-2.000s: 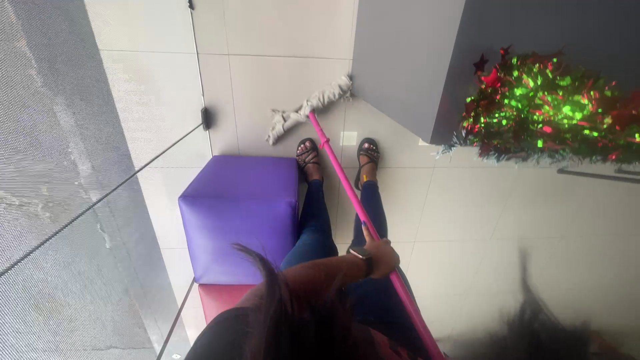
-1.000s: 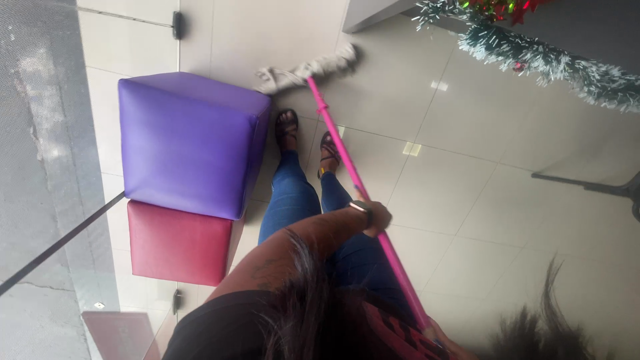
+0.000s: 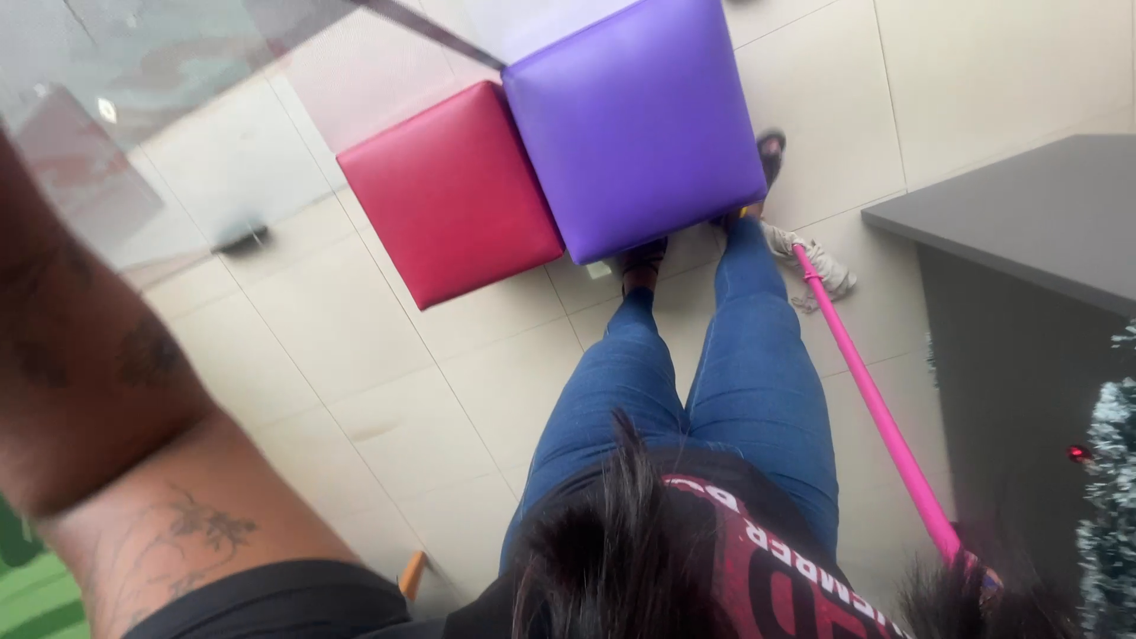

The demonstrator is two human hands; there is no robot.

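A string mop with a grey-white head (image 3: 830, 271) rests on the tiled floor, right of my feet. Its pink handle (image 3: 874, 390) slants down to the lower right, where my right hand (image 3: 983, 581) is around it, largely covered by dark hair. My left arm is raised at the left side, with the hand itself outside the view. A purple padded cube stool (image 3: 635, 133) stands in front of my legs and partly hides my feet. Against its left side is a smaller red padded cube stool (image 3: 453, 195).
A grey counter or cabinet (image 3: 1021, 217) stands at the right, with frosted tinsel garland (image 3: 1105, 506) beside it. Glass panels with a dark edge (image 3: 435, 31) run across the upper left. A dark fitting (image 3: 241, 238) sits near the glass. Something green shows at the lower left.
My left hand has let go of the mop handle and left the view, its arm now raised at the left. The mop head is now to the right of my feet. The view has turned strongly.
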